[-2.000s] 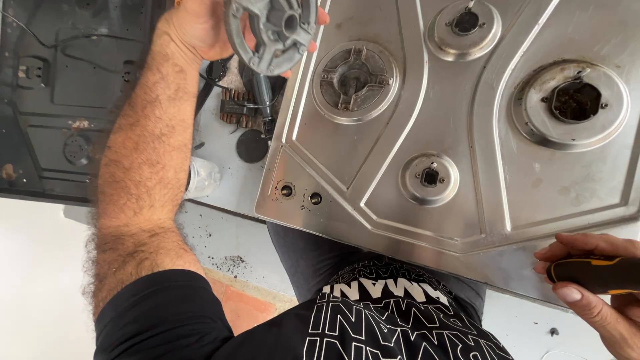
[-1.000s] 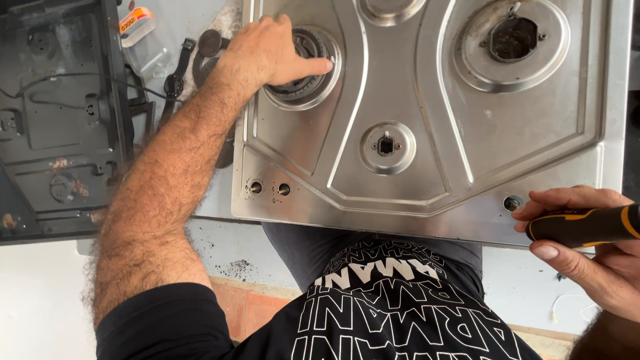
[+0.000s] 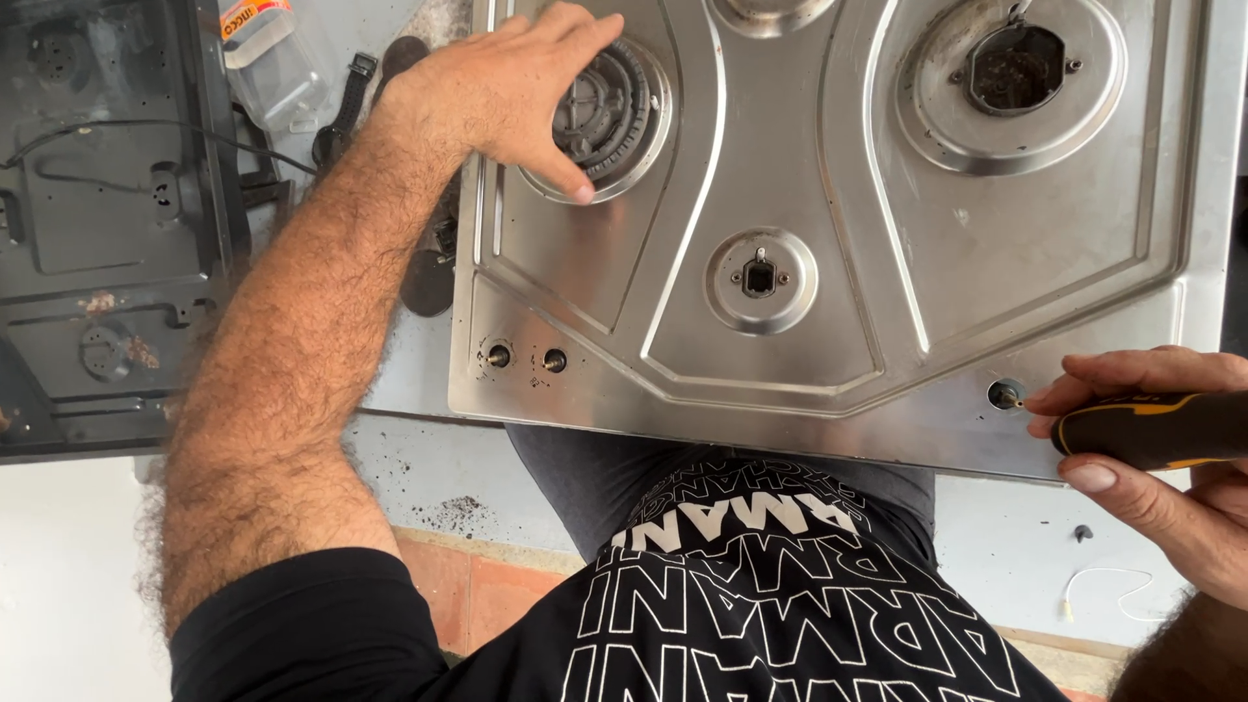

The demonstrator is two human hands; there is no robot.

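A stainless steel gas cooktop point(image 3: 770, 175) lies across my lap. At its upper left a metal burner ring point(image 3: 604, 107) sits on a round burner seat, and my left hand point(image 3: 507, 97) spreads over that ring with fingers and thumb apart; whether it touches is unclear. My right hand point(image 3: 1150, 458) holds the black and yellow handle of a tool point(image 3: 1160, 429), beside a hole with a valve stem point(image 3: 1006, 395) at the cooktop's front right. Two more valve stems point(image 3: 526, 359) stick up at the front left. An uncovered burner opening point(image 3: 1016, 70) is at the upper right, a smaller one point(image 3: 759, 278) near the middle.
On the far left lies a black metal cooktop tray point(image 3: 107, 263) with a loose cable. A clear plastic box point(image 3: 278, 78), a black wristwatch point(image 3: 346, 107) and dark burner caps point(image 3: 427, 283) lie between it and the cooktop. Dark crumbs and a thin white wire lie near the front.
The metal burner ring, held up in my left hand two seconds ago, now sits on the upper-left burner seat. My left hand has let go of it and its fingers are spread. The view has shifted.
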